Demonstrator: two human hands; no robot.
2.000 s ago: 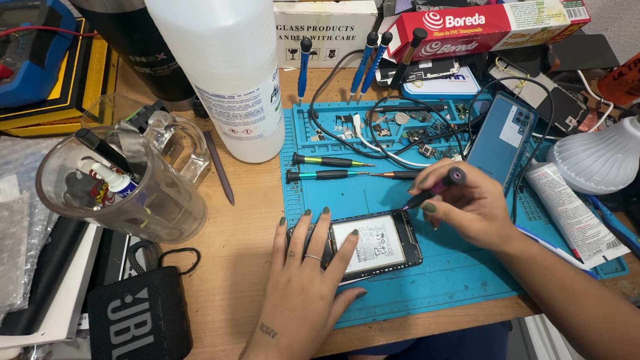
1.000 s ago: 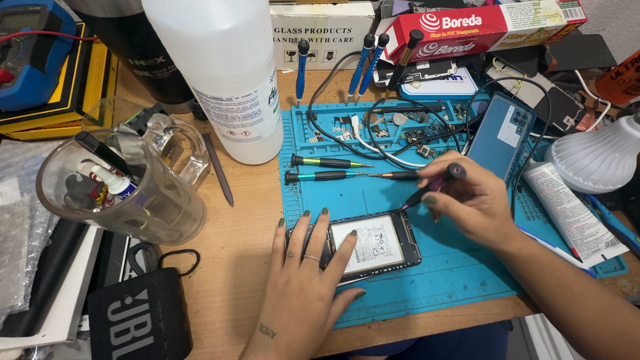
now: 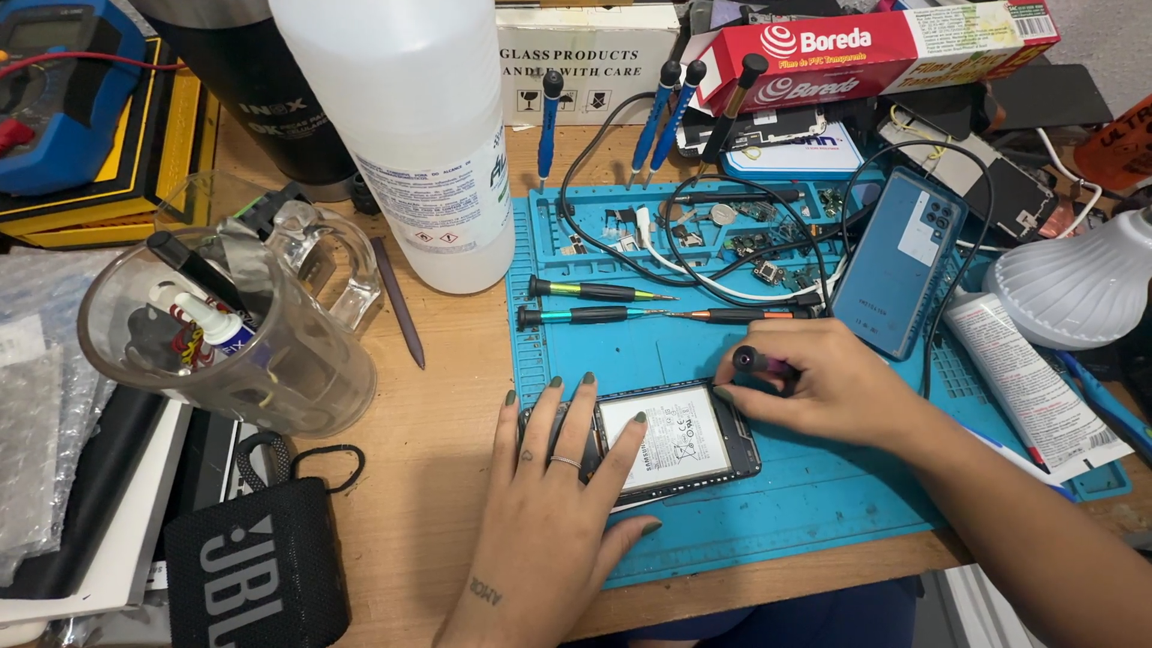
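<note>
An opened smartphone [image 3: 742, 450] with a white-labelled battery [image 3: 675, 438] lies on a blue silicone repair mat [image 3: 810, 513]. My left hand [image 3: 562, 486] rests with spread fingers over the phone's left part and holds it down. My right hand [image 3: 810, 387] grips a dark purple precision screwdriver [image 3: 756, 362] at the phone's upper right corner; its tip is hidden behind the fingers. Behind the phone lie a green-banded screwdriver [image 3: 594, 291], a teal-banded one [image 3: 585, 315] and an orange-banded one [image 3: 733, 315]. A blue phone back cover [image 3: 900, 261] lies beyond my right hand.
Left stand a glass mug [image 3: 306, 387] with tubes, a black speaker [image 3: 256, 567] and a large white bottle [image 3: 405, 153]. Upright screwdrivers [image 3: 549, 126], cables and small parts fill the mat's back. A white bulb [image 3: 1071, 274] and a tube [image 3: 1026, 378] are at the right.
The screwdriver in my right hand has gone from slanted to more upright, its cap now facing the camera. The left hand stays on the phone.
</note>
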